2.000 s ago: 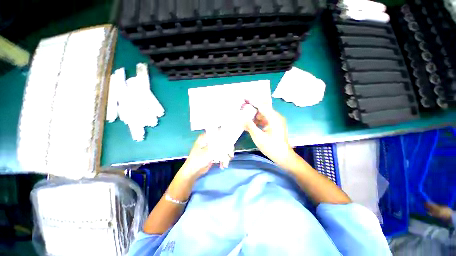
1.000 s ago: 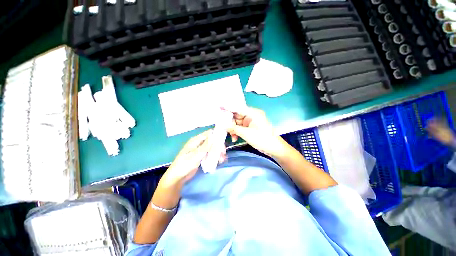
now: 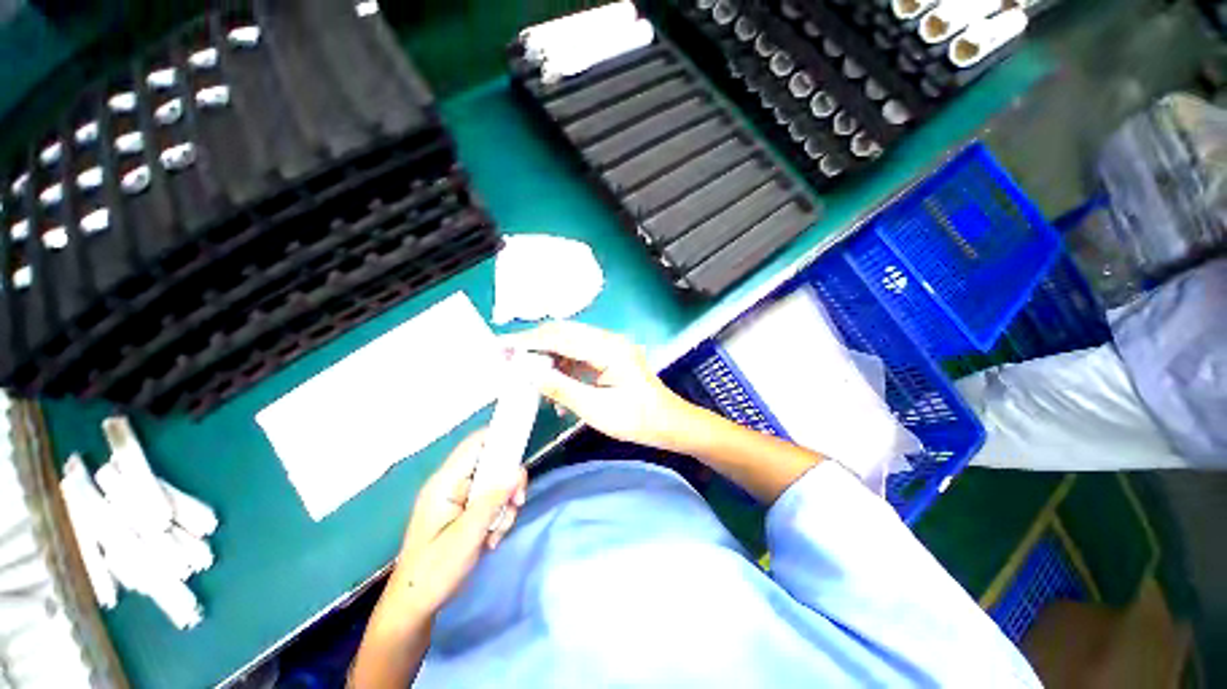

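My left hand (image 3: 451, 518) holds a white housing (image 3: 506, 428), tilted, above the bench's front edge. My right hand (image 3: 602, 384) is at the housing's upper end, thumb and fingertips together there; whether it pinches a small part is too blurred to tell. The white work sheet (image 3: 384, 404) lies flat just beyond my hands. A crumpled wiping cloth (image 3: 546, 279) lies at the sheet's upper right. Loose white housings (image 3: 141, 525) lie in a small pile left of the sheet.
Stacked black trays (image 3: 256, 202) with small shiny parts stand at back left. A finished-work tray (image 3: 673, 162) holds white pieces at its far end. Filled black trays (image 3: 807, 81) lie beyond. Blue crates (image 3: 969, 256) and a person's pale-clothed leg (image 3: 1063, 411) are at right.
The view has swung right, so bench items sit further left. The housing now stands more clearly in my left hand, with my right fingers at its upper end.
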